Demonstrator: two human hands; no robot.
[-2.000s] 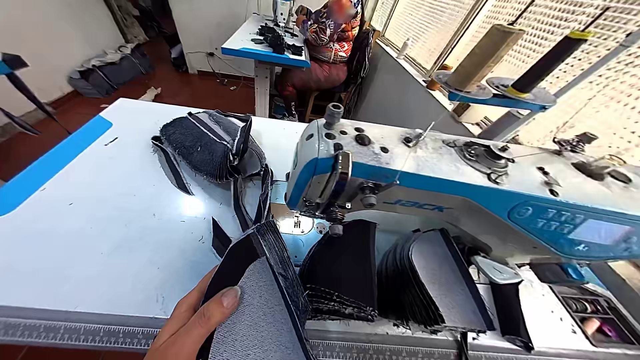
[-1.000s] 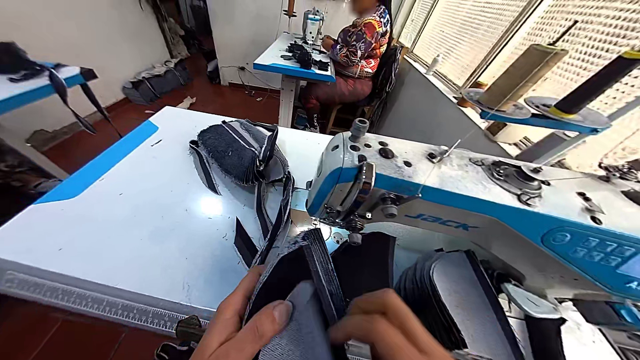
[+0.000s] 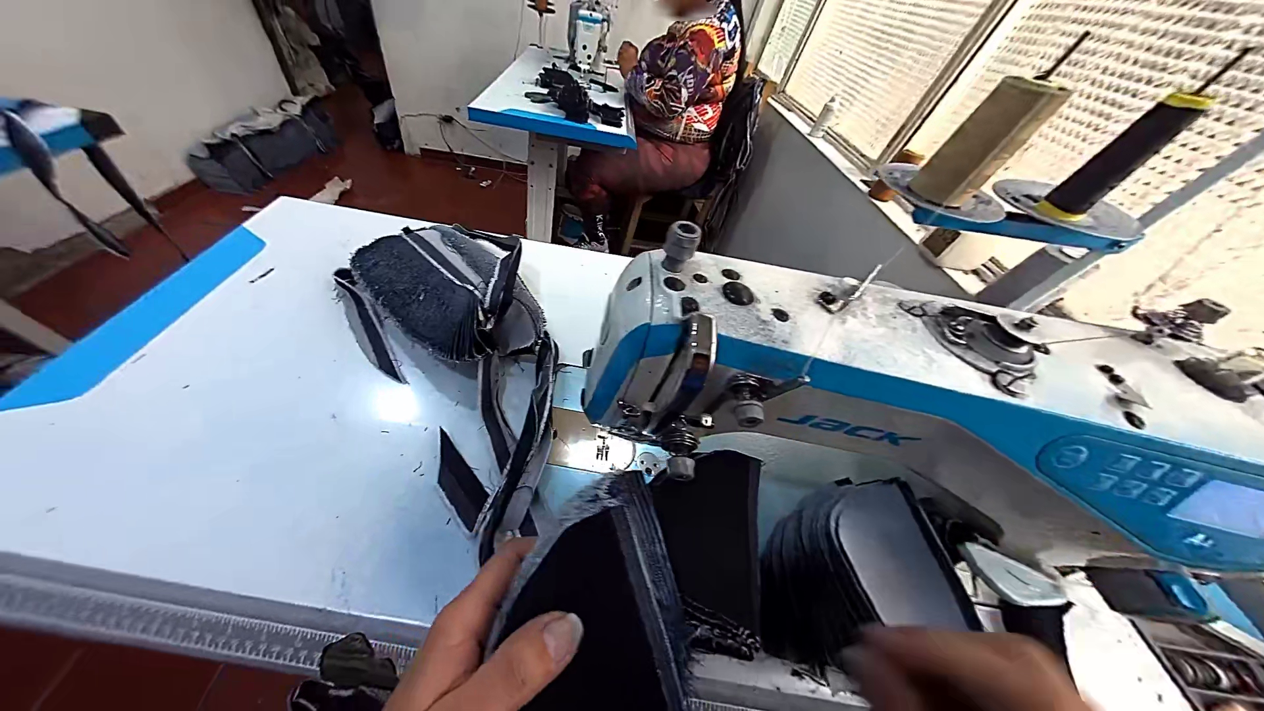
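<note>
My left hand (image 3: 494,642) grips a bundle of dark denim pieces (image 3: 592,602) at the front edge of the table, thumb on top. My right hand (image 3: 963,671), blurred, is at the lower right, just in front of a stack of curved denim pieces (image 3: 879,553); whether it holds anything cannot be told. A dark fabric piece (image 3: 711,523) lies between the bundle and that stack. The Jack sewing machine (image 3: 829,395) stands behind them, its needle plate (image 3: 592,444) lit. Left of its head lies a denim pile (image 3: 425,286) with joined strips (image 3: 513,464) trailing toward my left hand.
A loose dark strip (image 3: 459,479) lies on the white sewing table (image 3: 247,444). Thread cones (image 3: 987,143) stand at the upper right. Beyond, a person (image 3: 681,89) sits at another sewing table (image 3: 553,123). A small tray (image 3: 1205,662) is at the lower right.
My right hand, at the bundle one second ago, has moved right, away from it. The bundle's top now shows a dark face instead of a grey one. The view has swung left.
</note>
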